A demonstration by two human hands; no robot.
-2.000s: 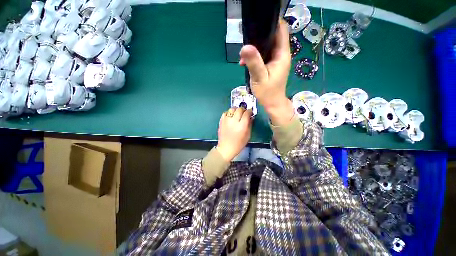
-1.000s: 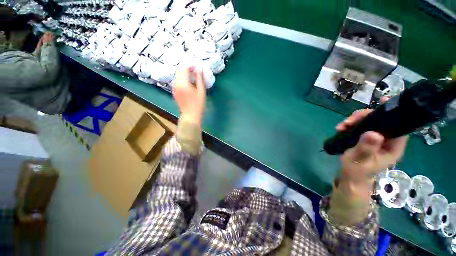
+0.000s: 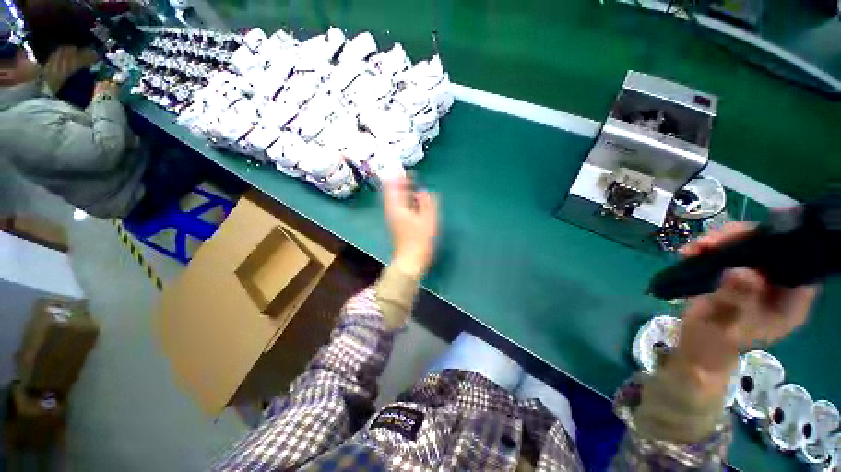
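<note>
My right hand (image 3: 752,300) is closed around the black electric screwdriver (image 3: 784,251), held tilted with its tip pointing left above the mat. My left hand (image 3: 410,221) is blurred, just off the near right edge of the dense rows of white housings (image 3: 313,106); its fingers are partly spread and I see nothing held in it. A row of open white housings (image 3: 763,383) with dark round centres lies at the table edge on the right, partly hidden by my right arm.
The grey metal screw feeder (image 3: 645,152) stands at the back right, with a white housing (image 3: 701,198) beside it. A cardboard box (image 3: 249,313) with a small open carton (image 3: 277,269) is below the table at left. Another person (image 3: 74,147) sits at the far left.
My left hand has moved from the housing under the driver to the finished rows, then back a little to the right. My right hand has lifted the driver away and moved right.
</note>
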